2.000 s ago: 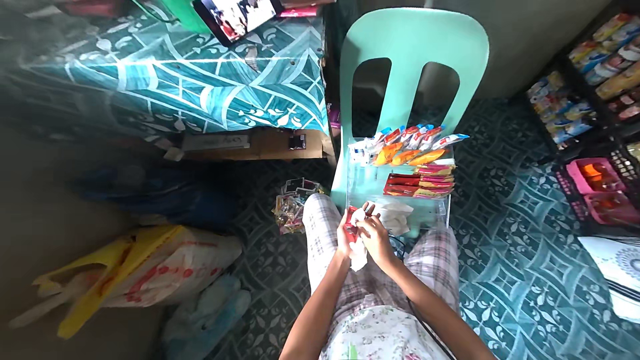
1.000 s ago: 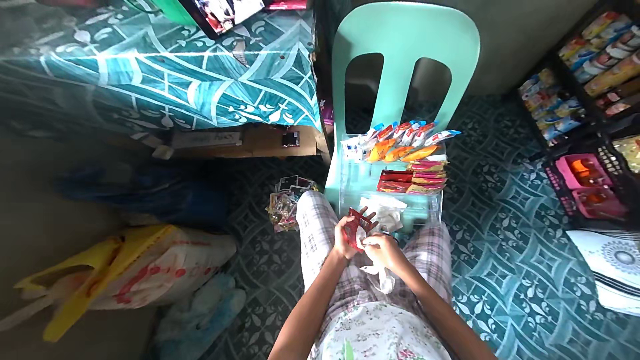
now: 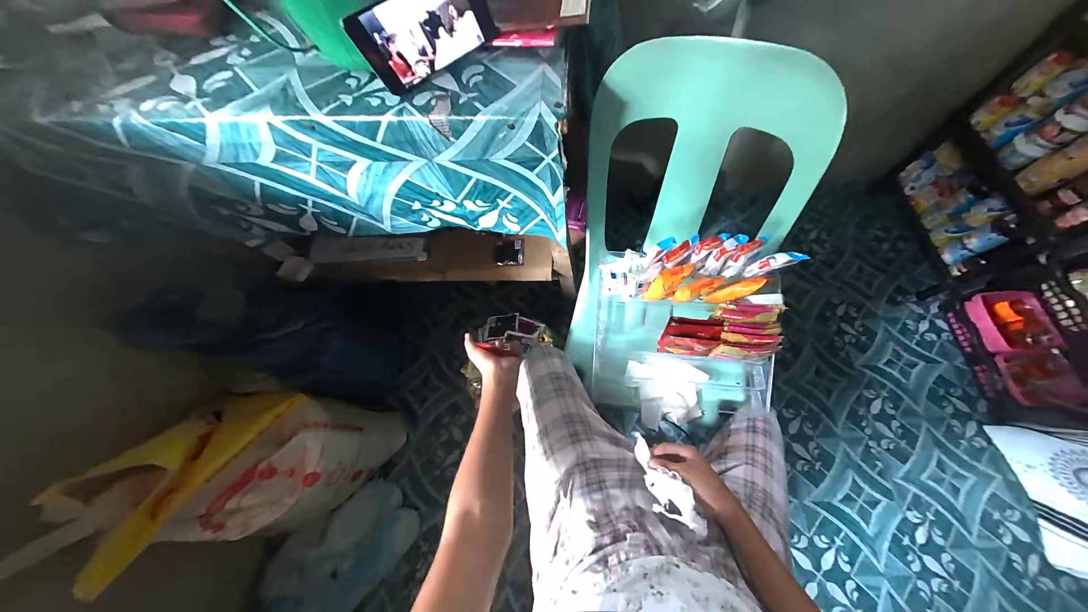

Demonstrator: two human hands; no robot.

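My left hand (image 3: 495,359) is stretched out past my left knee, over a bunch of small packets (image 3: 535,330) near the floor; something red shows at its fingers, and its exact grip is unclear. Above my lap, my right hand (image 3: 687,472) holds a crumpled white tissue (image 3: 667,493). A clear plastic tray (image 3: 599,357) rests on the seat of a green plastic chair (image 3: 722,81). It holds blue-and-white sachets (image 3: 710,248), orange packets (image 3: 699,287), a stack of red and gold packets (image 3: 718,330) and another white tissue (image 3: 670,387).
At the upper left, a phone (image 3: 421,34) leans on a table with a teal patterned cloth (image 3: 340,161). Plastic bags (image 3: 280,467) lie at the lower left. To the right stand a black rack of packets (image 3: 960,212) and pink containers (image 3: 1016,340). A cardboard box (image 3: 459,257) sits under the table.
My hands were together over my lap and have moved apart. The left has gone out leftward to the bunch of packets; the right stays over my lap with the tissue.
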